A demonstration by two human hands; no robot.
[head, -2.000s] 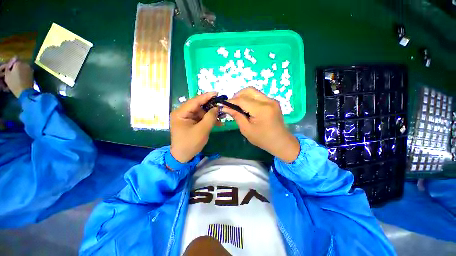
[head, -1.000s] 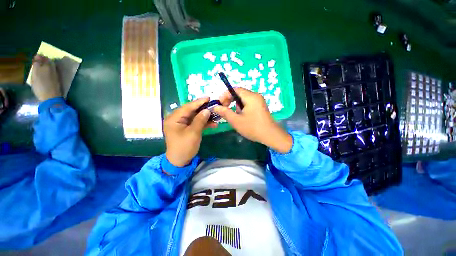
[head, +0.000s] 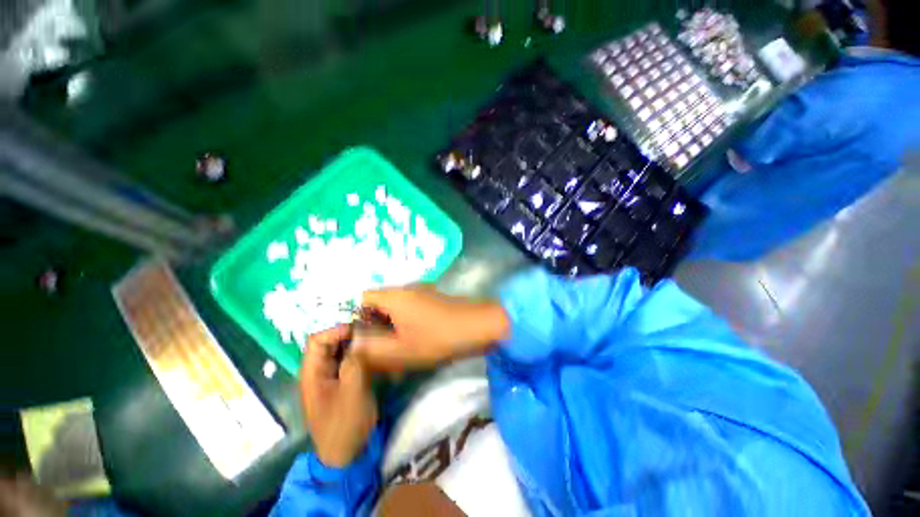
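A small dark device housing (head: 372, 318) is held between my two hands, just over the near edge of the green parts tray (head: 235, 261). My left hand (head: 338, 389) is closed around its left side. My right hand (head: 419, 325) is at its right side with fingertips touching it. The hands are blurred and the fingers cover most of the housing. The black tweezers cannot be made out. White pieces (head: 348, 263) lie loose in the green tray.
An orange-striped adhesive sheet (head: 197, 369) lies left of the tray. A pale yellow-edged sheet (head: 63, 444) is at lower left. A black blister tray (head: 575, 182), a pocket tray (head: 661, 91) and a neighbour's blue sleeve (head: 827, 131) are to the right. A grey metal upright (head: 91, 187) stands at left.
The view has turned to the right, so the bench items appear rotated. Both hands remain together at the housing. The black stick that stood out of my right hand no longer shows.
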